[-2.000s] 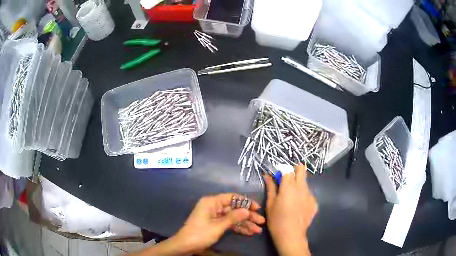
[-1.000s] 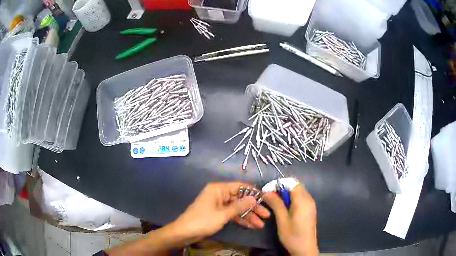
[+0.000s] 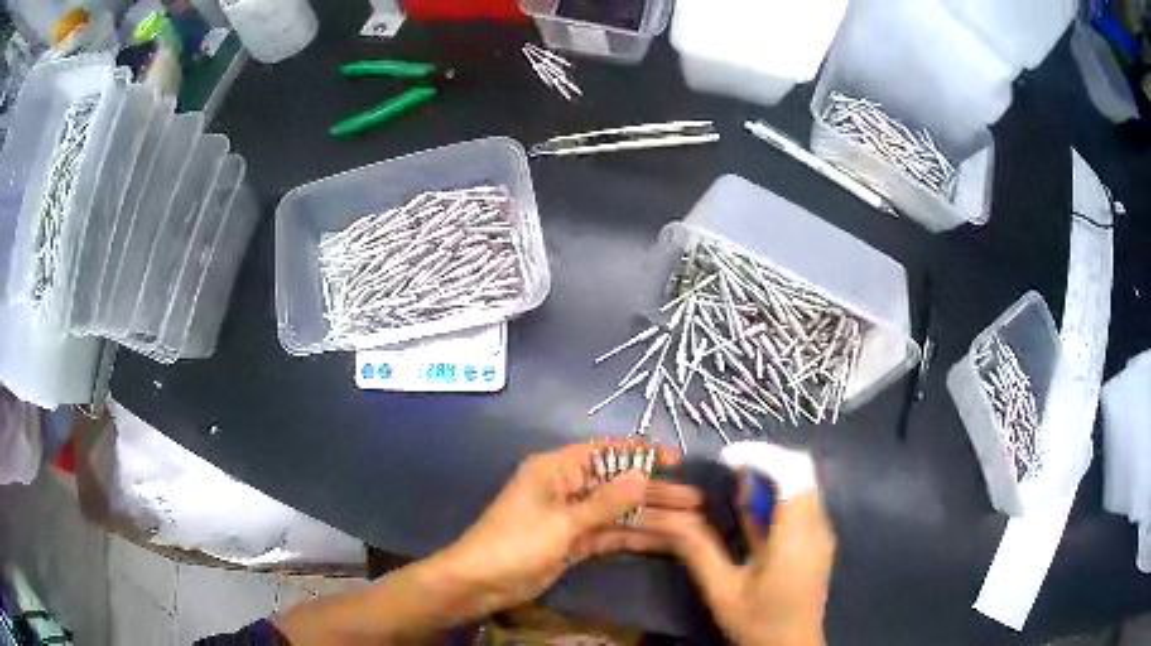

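Observation:
My left hand [image 3: 555,524] holds several small silver metal pins [image 3: 624,462] side by side between thumb and fingers, below the tubs. My right hand [image 3: 776,568] is beside it on the right, partly blurred. It holds a dark blue tool [image 3: 759,500] with a white wrap [image 3: 773,468] around the top. The fingertips of the right hand are close to the left fingers; whether they touch is unclear. The supply tub [image 3: 808,234] lies tipped above the right hand, with pins spilling out. The collecting tub [image 3: 293,271], holding many pins, stands on the digital scale [image 3: 429,367].
Green-handled pliers [image 3: 385,111], tweezers [image 3: 625,138] and loose pins [image 3: 552,70] lie behind. Stacked tubs [image 3: 164,252] stand far left. Small tubs with pins stand upper right [image 3: 972,196] and far right [image 3: 972,416]. A paper strip [image 3: 1010,581] lies at the right edge.
The right hand with the blue tool has moved from the spilled pins down beside the left hand. The left hand now shows a fuller row of pins. The view has shifted slightly.

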